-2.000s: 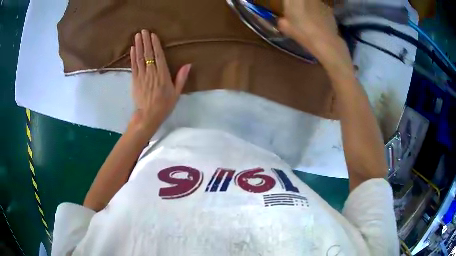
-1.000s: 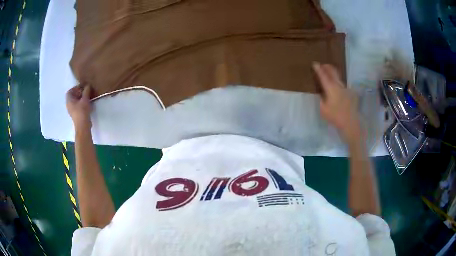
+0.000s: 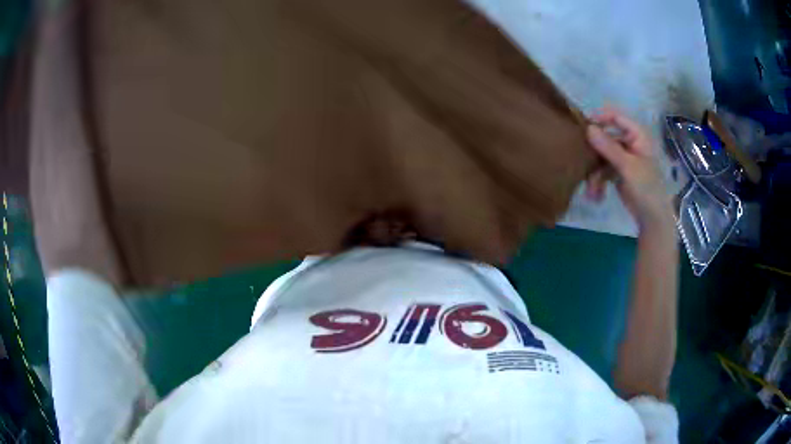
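Observation:
A large brown garment panel (image 3: 286, 130) is lifted above the pressing table and spread across the left and middle of the view, blurred. My right hand (image 3: 626, 156) pinches its right edge between thumb and fingers. My left forearm is behind or under the cloth at the left; my left hand is hidden by the cloth, so its grip cannot be seen. The steam iron (image 3: 698, 147) sits at the right, apart from my right hand, on the metal iron rest (image 3: 709, 221).
The white padded pressing table (image 3: 629, 52) shows at the upper right, with scorch marks near its right edge. Green floor (image 3: 581, 269) shows below it. Blurred items and a yellow tube lie at the lower right.
The iron, first in my right hand on the cloth, then stood on its rest. The panel has gone from flat on the table to raised. My left hand has gone out of sight behind it.

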